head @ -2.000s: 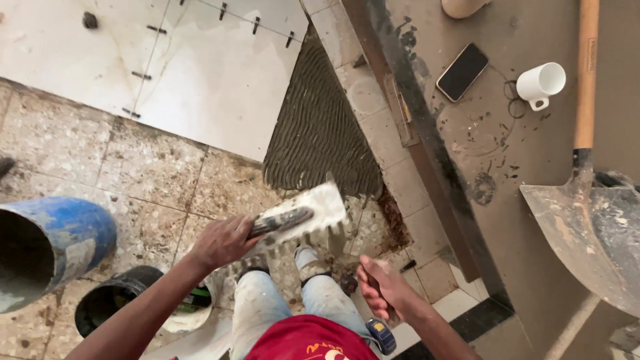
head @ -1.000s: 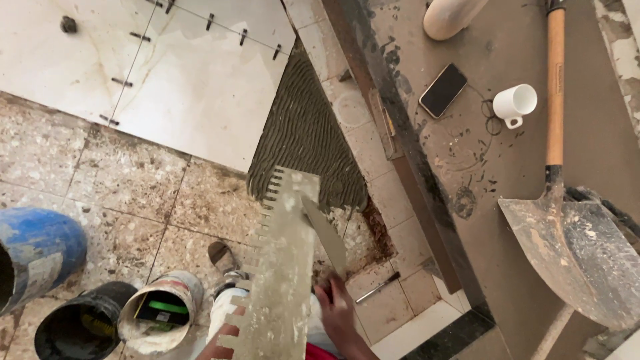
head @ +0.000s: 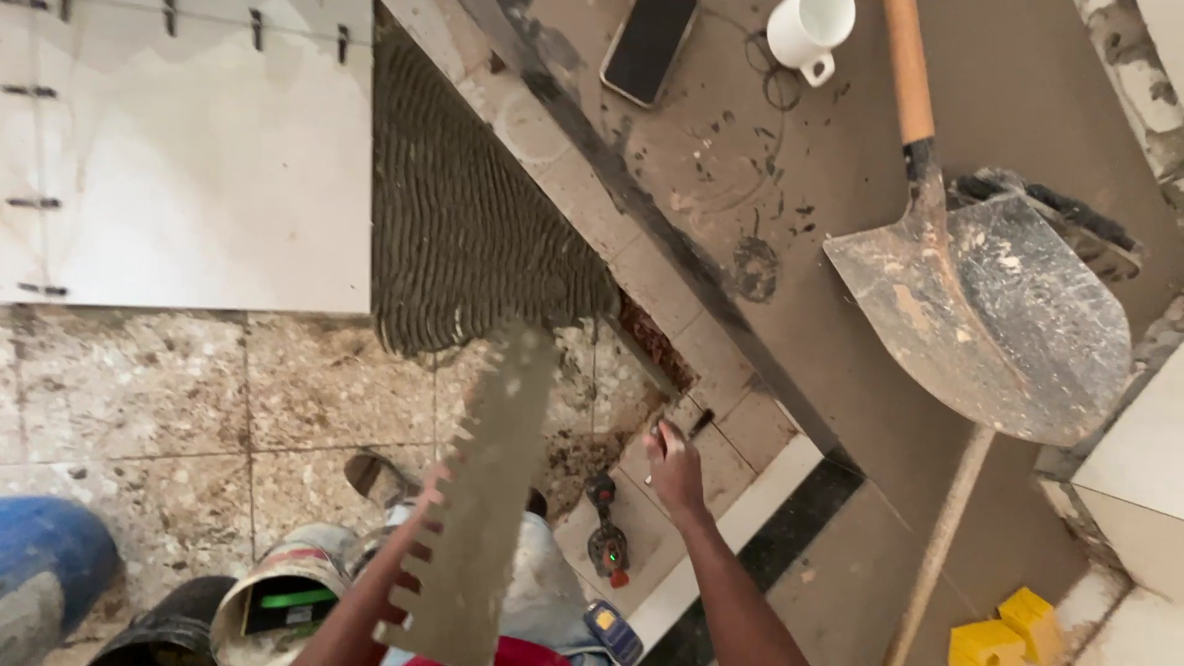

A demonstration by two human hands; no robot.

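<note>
My left hand is mostly hidden behind the notched trowel it holds; the trowel's teeth face left and its upper end is near ridged grey adhesive. The adhesive covers a roughly triangular patch beside a large white tile. My right hand, to the right of the trowel, is closed around a small hand tool whose blade cannot be made out. Close by that hand, a thin dark-tipped tool lies on the small floor tiles. Black spacers stand in the white tiles' joints.
Buckets and a blue container stand lower left. A cordless tool and a tape measure are near my legs. Across the dark ledge are a phone, a white mug, a shovel and yellow blocks.
The notched trowel has turned from nearly flat two seconds ago to upright in view. A second earlier the small tool's blade was against it; my right hand is now apart from it, to the right.
</note>
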